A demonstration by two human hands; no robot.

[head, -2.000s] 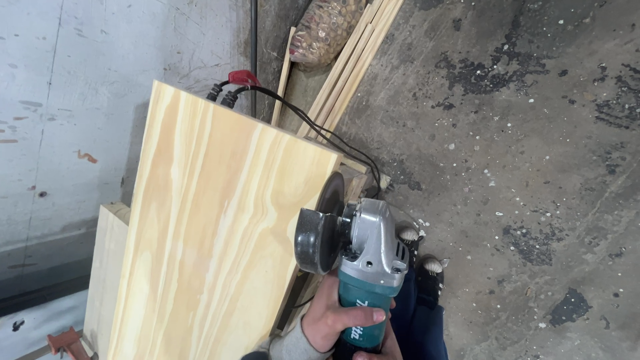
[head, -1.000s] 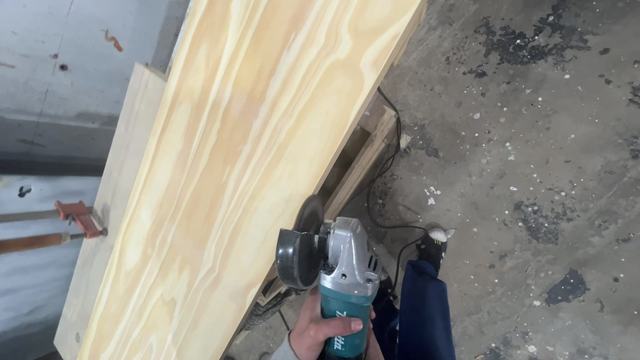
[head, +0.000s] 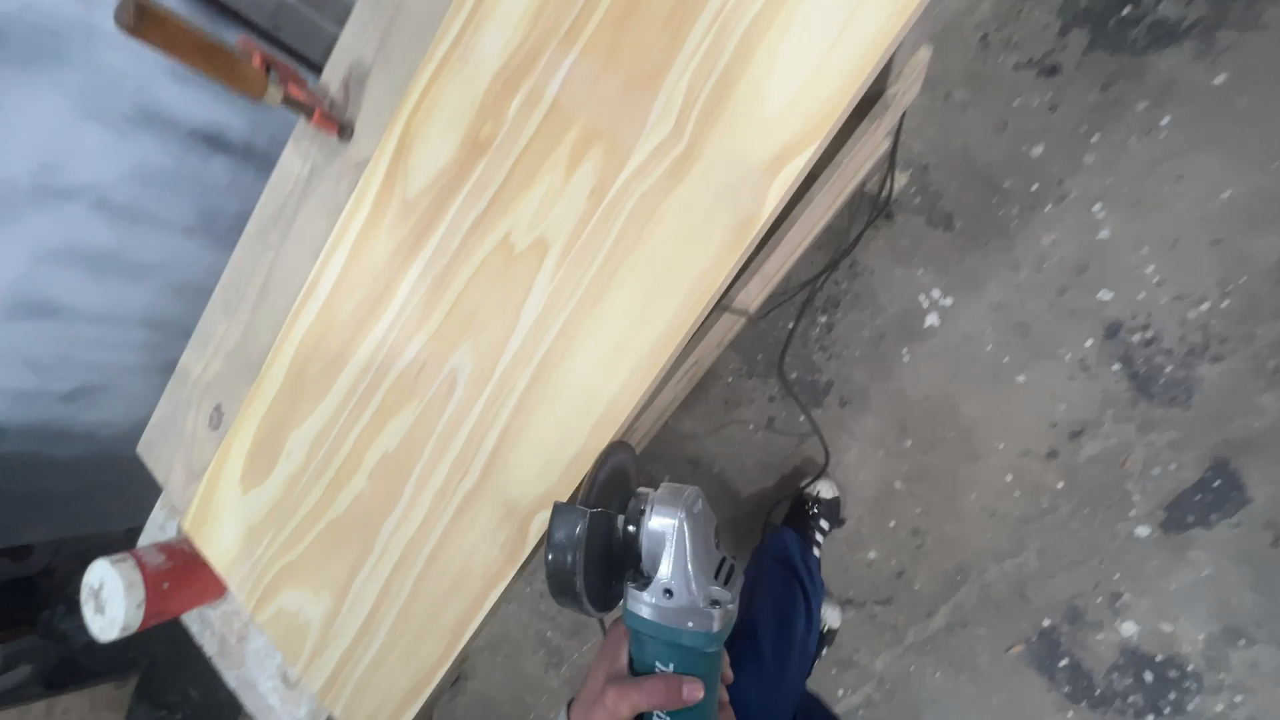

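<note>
My left hand [head: 620, 680] is closed around the teal body of a Makita angle grinder [head: 680, 560] at bottom center, its thumb across the top. The grinder's dark disc [head: 609, 480] and black guard [head: 578, 558] are beside the right-hand edge of a wide pine board [head: 520, 300]; whether the disc touches the edge cannot be told. Some fingers show on the grinder's right side, and which hand they belong to is unclear. Nothing else of my right hand can be made out. Whether the disc spins is not clear.
Under the pine board lies a greyer board [head: 270, 250] with a wooden-handled clamp [head: 200, 50] at its edge. A red and white cylindrical object [head: 150, 590] stands lower left. A black cord [head: 790, 370] runs over the concrete floor [head: 1050, 350] towards feet in dark shoes [head: 822, 500].
The view has shifted strongly along the pine board, bringing its lower-left end and the red and white object into sight. The grinder remains in my grasp beside the board's edge.
</note>
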